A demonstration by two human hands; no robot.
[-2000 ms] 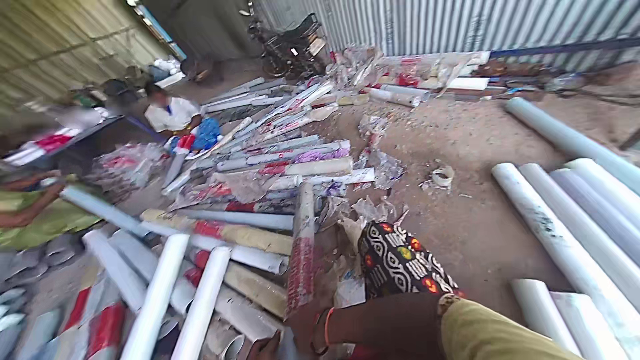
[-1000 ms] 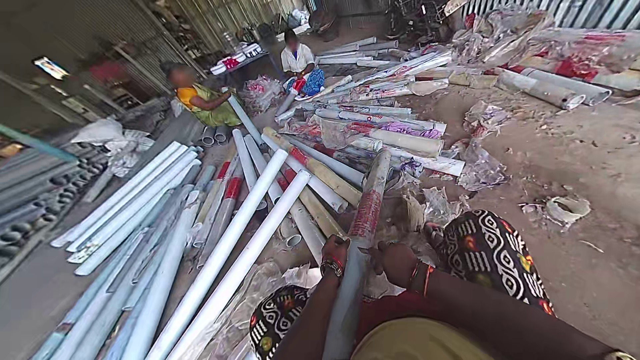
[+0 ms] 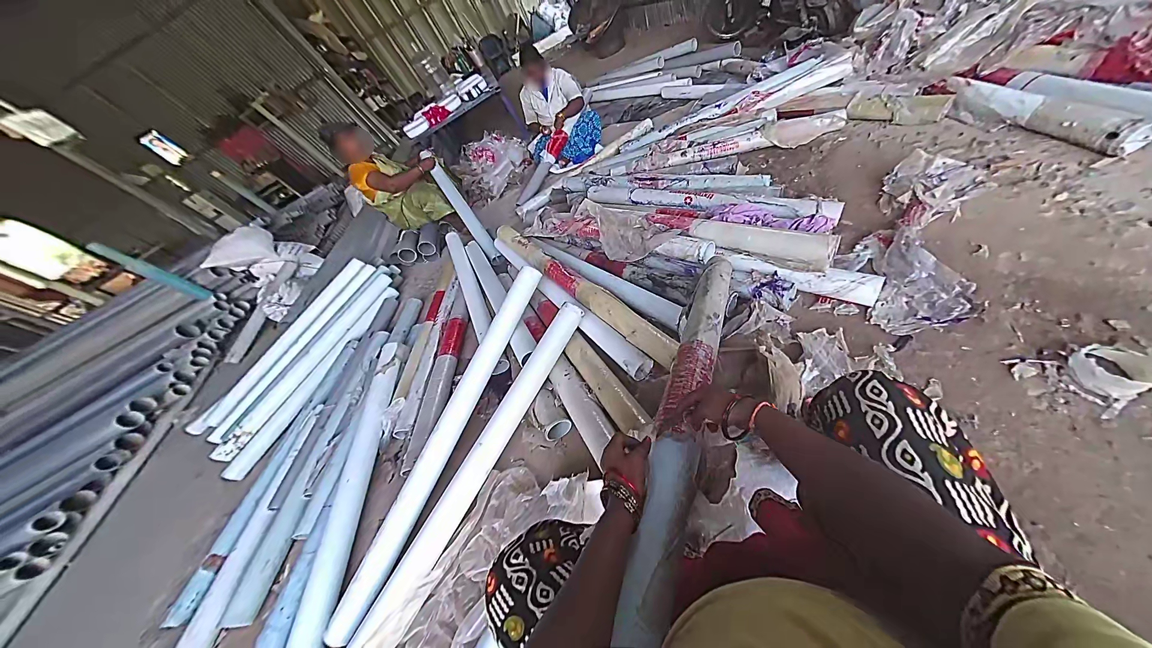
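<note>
A grey pipe (image 3: 664, 504) with a wrapped upper part, reddish in the middle, stands slanted between my knees. My left hand (image 3: 627, 463) rests against its left side, fingers curled, and how firmly it holds cannot be seen. My right hand (image 3: 706, 409) lies over the red section of the wrapping from the right, fingers bent on it. Torn clear plastic film (image 3: 751, 481) lies behind and below the right hand. Two white pipes (image 3: 468, 477) lie slanting just left of my left hand.
Wrapped pipes (image 3: 765, 238) lie heaped ahead. White and grey pipes (image 3: 297, 360) lie at left, beside a stack of dark pipes (image 3: 99, 387). Two people sit beyond, one holding a pipe (image 3: 459, 202), the other a red-ended one. Plastic scraps (image 3: 922, 279) litter the dirt floor at right.
The view has swung left since the oldest frame. My left hand, by the pipe's left side, has moved down a little relative to the red section since one second ago; my right hand now lies over that section.
</note>
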